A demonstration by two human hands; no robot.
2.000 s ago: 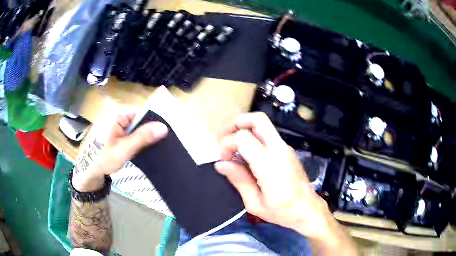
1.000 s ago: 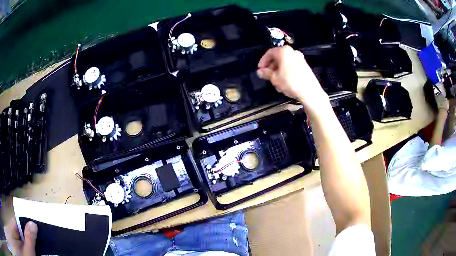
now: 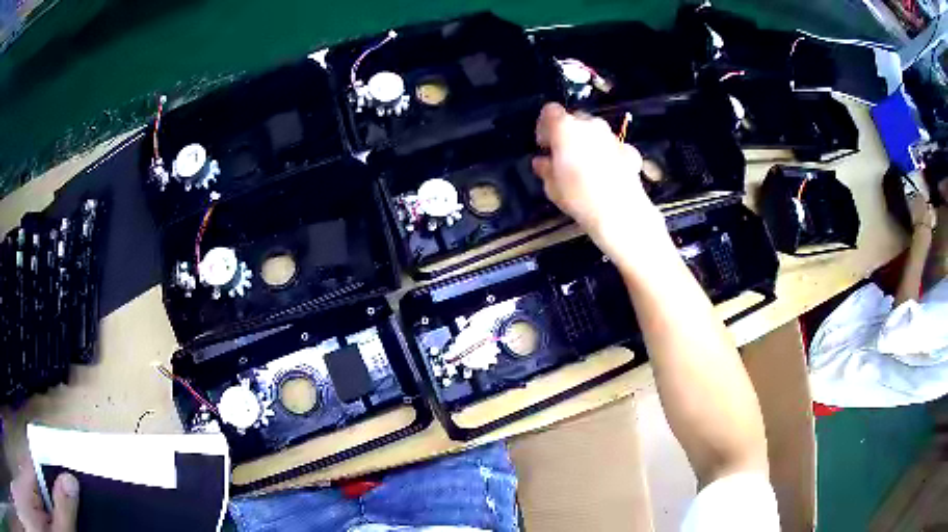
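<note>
My left hand (image 3: 47,503), cut off by the left edge, holds a pad sheet (image 3: 130,488), black on white release paper, at the bottom left. My right hand (image 3: 584,161) reaches over a middle-row housing (image 3: 473,234), fingers down at its right part. The fingertips are hidden, so I cannot tell if they hold a pad. That housing has a white toothed disc and a round tan-looking hole. A black pad (image 3: 348,372) lies in the front left housing (image 3: 327,431).
More black housings stand in rows across the bench (image 3: 806,286). Narrow black panels (image 3: 47,301) lie at the left beside a dark sheet (image 3: 125,229). A green conveyor belt (image 3: 239,47) runs behind. Cardboard (image 3: 577,468) is below the bench edge. Another person's white sleeve (image 3: 884,333) is at the right.
First both hands held the pad sheet; then the view turned to the housings and my right hand left the sheet. Since one second ago that hand has lowered slightly onto the middle housing.
</note>
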